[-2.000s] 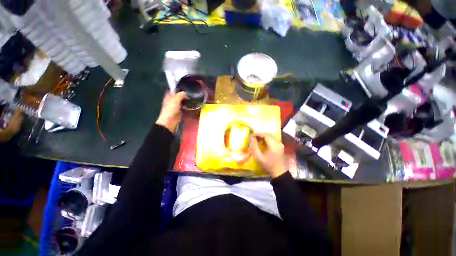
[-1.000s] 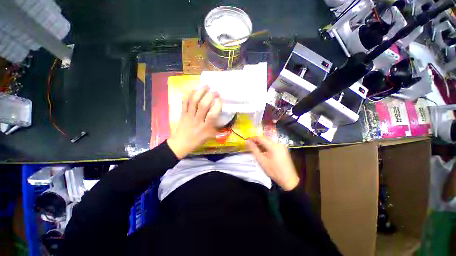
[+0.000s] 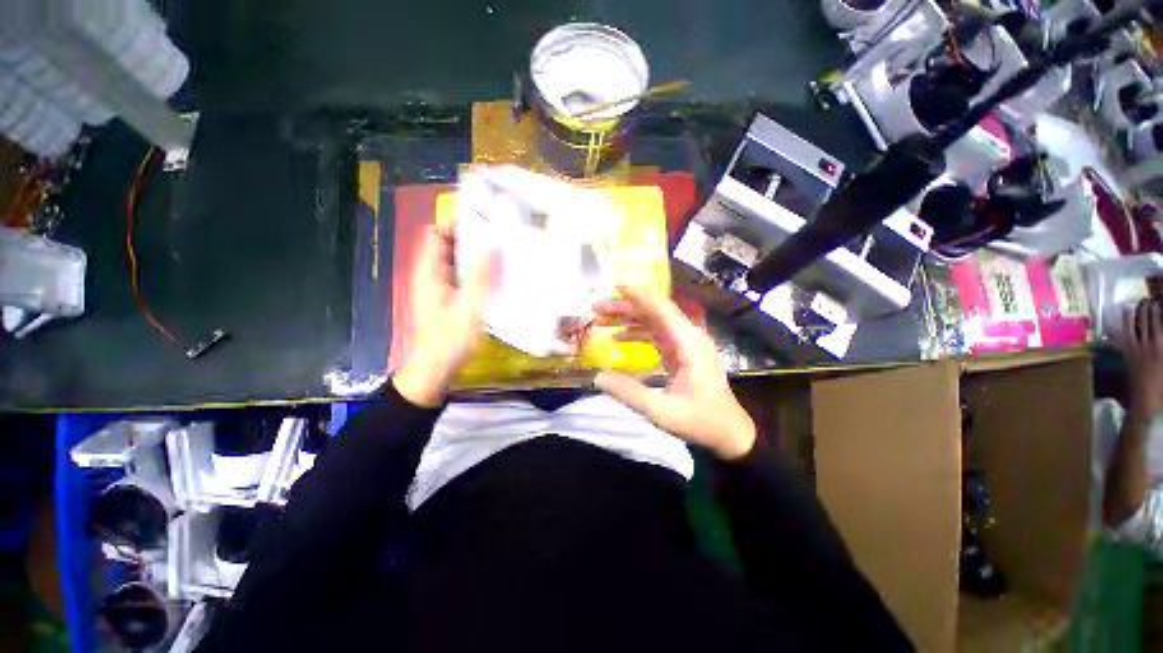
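Observation:
A white camera housing (image 3: pixel 529 255) is over the yellow work pad (image 3: pixel 638 217), overexposed and partly blurred, so its details are hard to tell. My left hand (image 3: pixel 446 313) holds the housing at its left side. My right hand (image 3: pixel 676 376) is at the housing's lower right, its fingers spread and curved near small reddish wires (image 3: pixel 580 329). Whether its fingertips touch the wires cannot be told. The red mat (image 3: pixel 415 255) shows beneath the yellow pad.
An open tin can (image 3: pixel 587 83) with a stick across it stands behind the pad. The screw feeder (image 3: pixel 804 230) and black screwdriver (image 3: pixel 842 204) are at right. A blue crate (image 3: pixel 77 536) is below left, a cardboard box (image 3: pixel 886 498) below right. Another person's arm (image 3: pixel 1133 421) shows far right.
The housing has turned and tilted on the pad. My left hand has moved from its top to its left side. My right hand's fingers have spread. A person's arm has appeared at far right.

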